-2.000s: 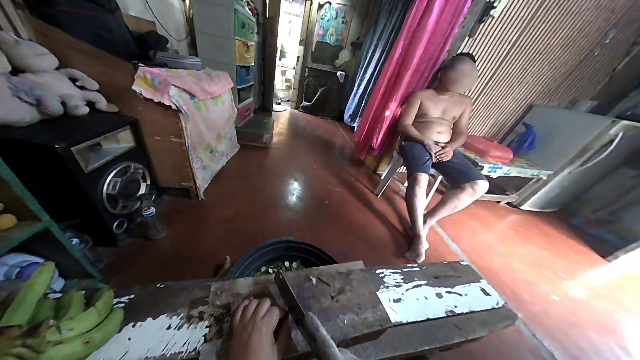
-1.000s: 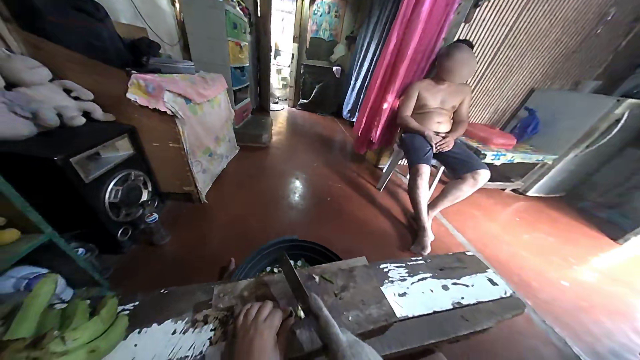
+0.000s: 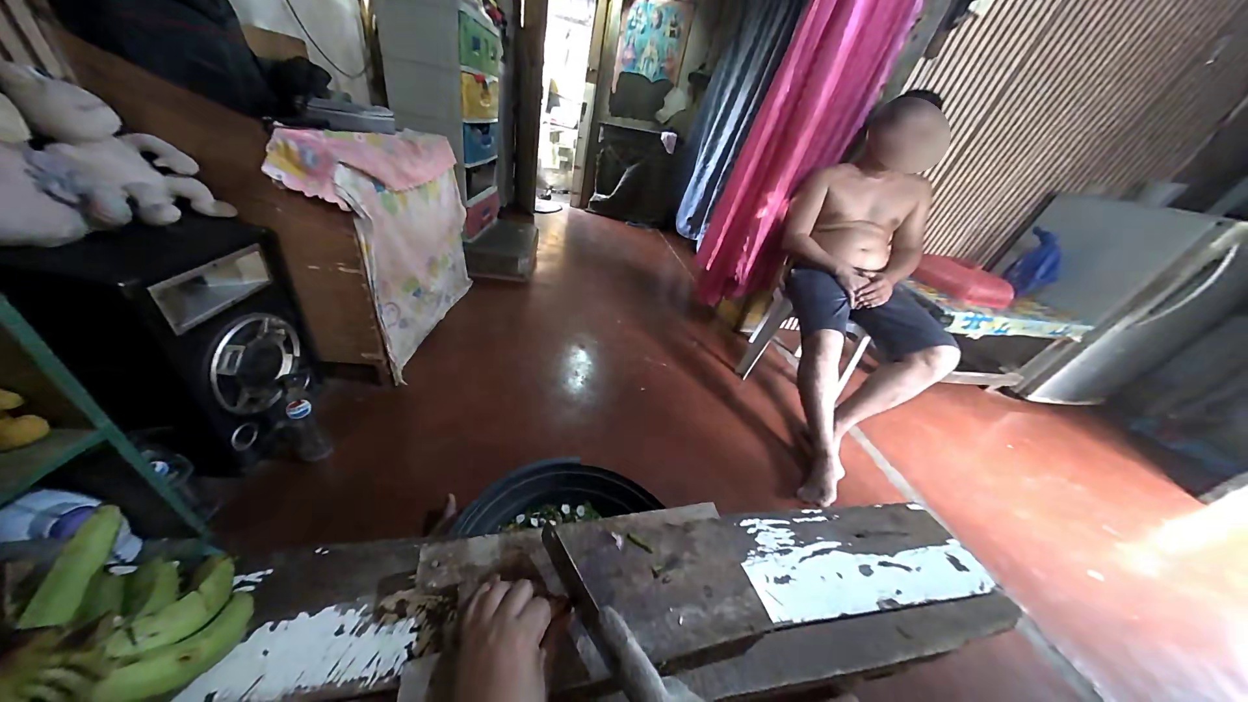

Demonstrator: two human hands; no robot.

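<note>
My left hand (image 3: pixel 507 624) lies palm down on the worn wooden board (image 3: pixel 682 575) in front of me, its fingers curled; whether something is under them cannot be told. Just right of it, a knife with a dark blade (image 3: pixel 570 575) points away from me, and its pale grey handle part (image 3: pixel 634 658) runs off the bottom edge. My right hand is hidden below the frame. Small green and pale scraps (image 3: pixel 639 542) lie on the board. Beyond its far edge, a black basin (image 3: pixel 556 478) on the floor holds chopped green and white pieces.
Green bananas (image 3: pixel 175 624) lie at the left end of the bench. A person (image 3: pixel 868 234) sits on a chair beyond it, near a pink curtain (image 3: pixel 765 146). A black speaker (image 3: pixel 166 322), a plastic bottle (image 3: pixel 307 424) and a green shelf frame (image 3: pixel 97 419) stand at left.
The knife's dark blade has come into plain view beside my left hand and now lies lower than one second ago. My left hand stays at about the same place on the board.
</note>
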